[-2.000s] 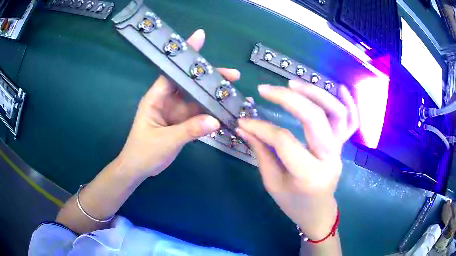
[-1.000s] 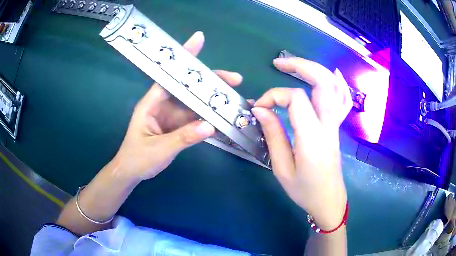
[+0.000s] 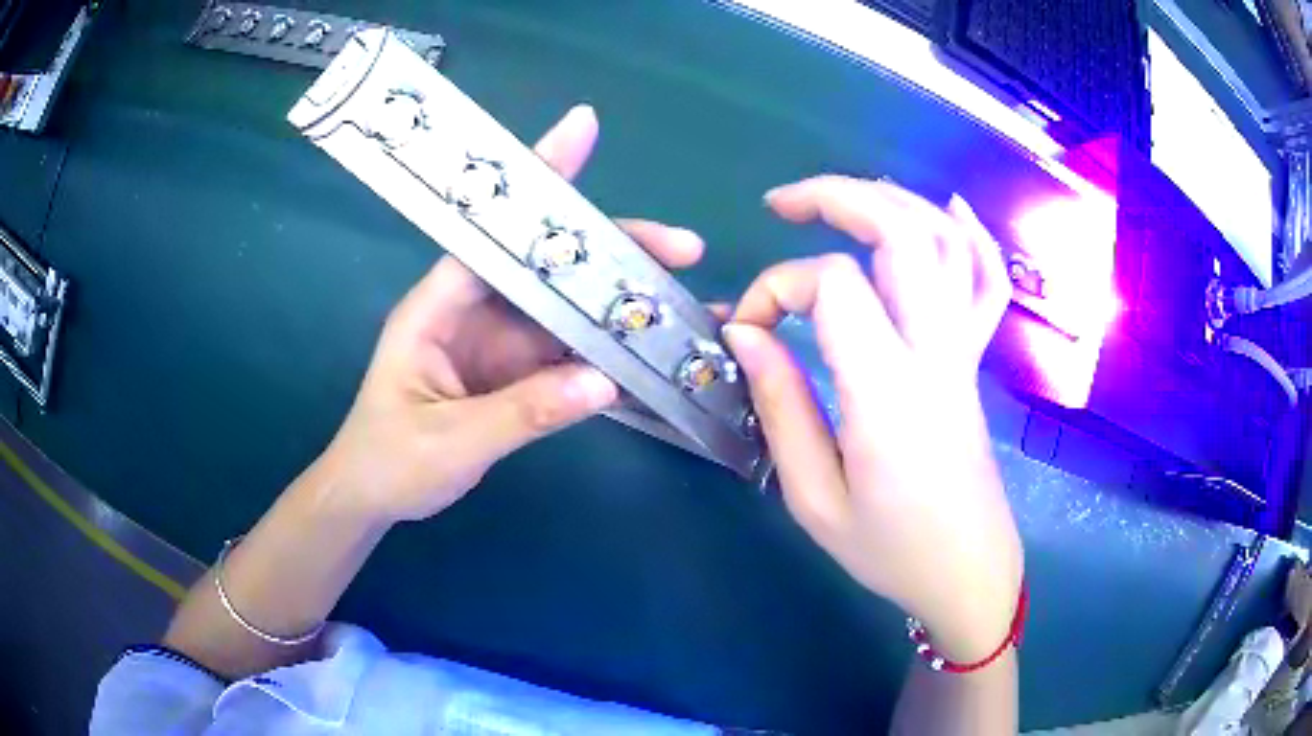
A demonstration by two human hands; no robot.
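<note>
An LED light bar [image 3: 518,237] is held aslant above the mat, its upper left part bright silver and its lower right part greyer. Round fittings sit in a row along it, some with orange centres. My left hand [image 3: 453,381] holds the bar from below, thumb on the near edge and fingers behind. My right hand [image 3: 892,417] has its thumb and index fingertip together at the fitting [image 3: 701,373] near the lower right end; whether they pinch a small part cannot be told. The bar's far end is partly behind the right hand.
Another light bar [image 3: 295,32] lies on the green mat [image 3: 216,288] at upper left. A second bar shows partly beneath the held one. A glowing white-pink lamp [image 3: 1065,295] stands at right, black trays [image 3: 1050,72] at upper right, a metal frame [image 3: 26,309] at left.
The held bar has tilted; its lower right part looked dark, then bright, and now grey. My right hand has moved up and right from the bar's end since two seconds ago. The right-hand waiting bar is now mostly hidden.
</note>
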